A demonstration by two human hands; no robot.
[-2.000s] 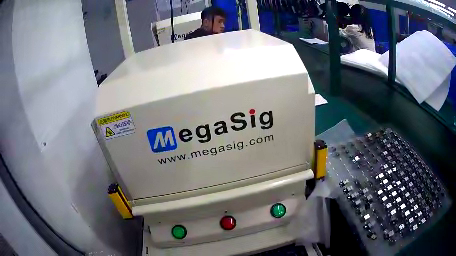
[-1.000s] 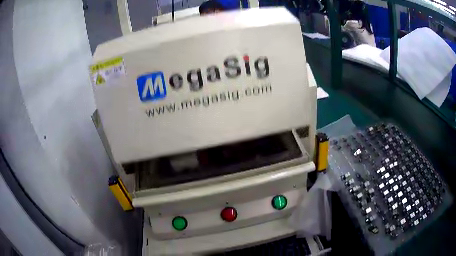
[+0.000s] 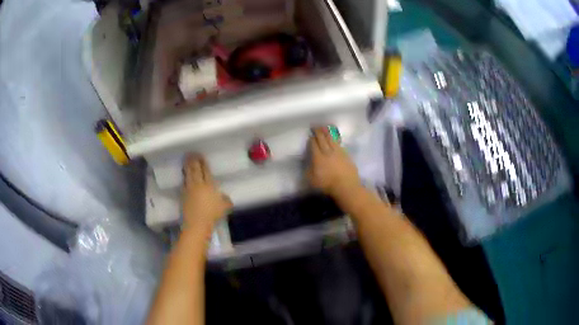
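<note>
The frame is blurred by motion. The cream shield box (image 3: 254,108) stands open in front of me. Inside lie black headphones (image 3: 257,68) on a red bed, with a white block fixture (image 3: 198,77) to their left. My left hand (image 3: 202,193) is flat on the front panel, fingertips where the left green button sits, hiding it. My right hand (image 3: 331,166) has its fingertips at the right green button (image 3: 334,132), which partly shows. Both hands are bare and hold nothing. The red button (image 3: 259,152) lies between them.
Yellow-and-black posts (image 3: 113,142) stand at both front corners. A clear tray (image 3: 489,133) of small dongles lies on the green bench (image 3: 539,266) at right. A black keyboard (image 3: 282,219) is below the buttons. Clear plastic (image 3: 95,266) is at lower left.
The box lid has risen from closed to open, exposing the headphones and fixture. Both my hands have come into view on the front panel. The view has tilted down.
</note>
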